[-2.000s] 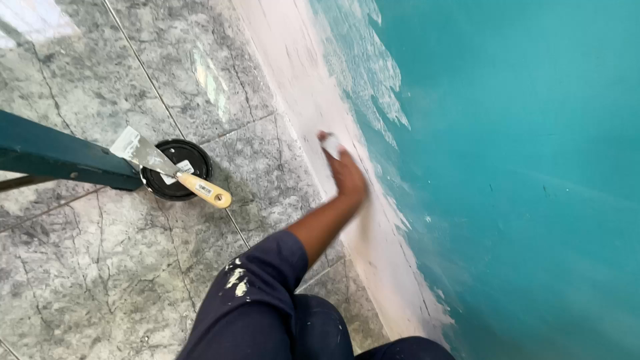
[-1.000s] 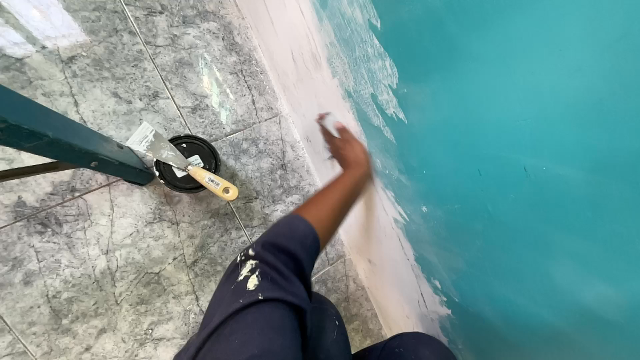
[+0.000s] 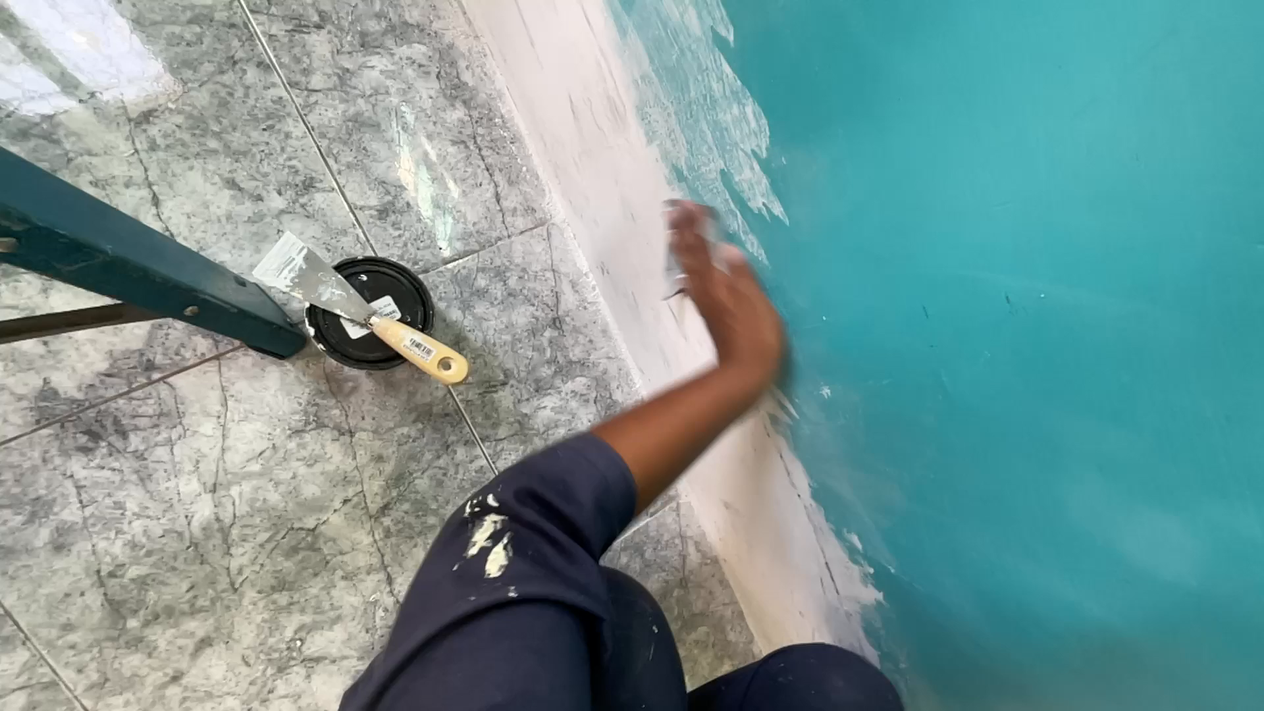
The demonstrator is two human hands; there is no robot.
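Observation:
My left hand (image 3: 736, 306) is against the lower wall, blurred, with its fingers pointing up the view. Under and between the fingers shows a small pale sheet (image 3: 677, 269), mostly hidden; its material cannot be told. Around the hand, a band of white filler (image 3: 602, 178) runs along the foot of the teal painted wall (image 3: 987, 296), with a ragged upper edge. My right hand is out of view. On the floor to the left, a putty knife (image 3: 425, 351) with a wooden handle and a white-smeared blade rests across a round black lid (image 3: 400, 281).
A dark teal metal leg (image 3: 128, 257) with a brace stands at the left, its foot close to the lid. Grey marbled tiles (image 3: 267, 474) cover the floor. My knees (image 3: 800, 681) are near the wall at the bottom.
My left hand has shifted a little to the right, towards the teal paint, while staying at the filler band. The putty knife still lies across the lid.

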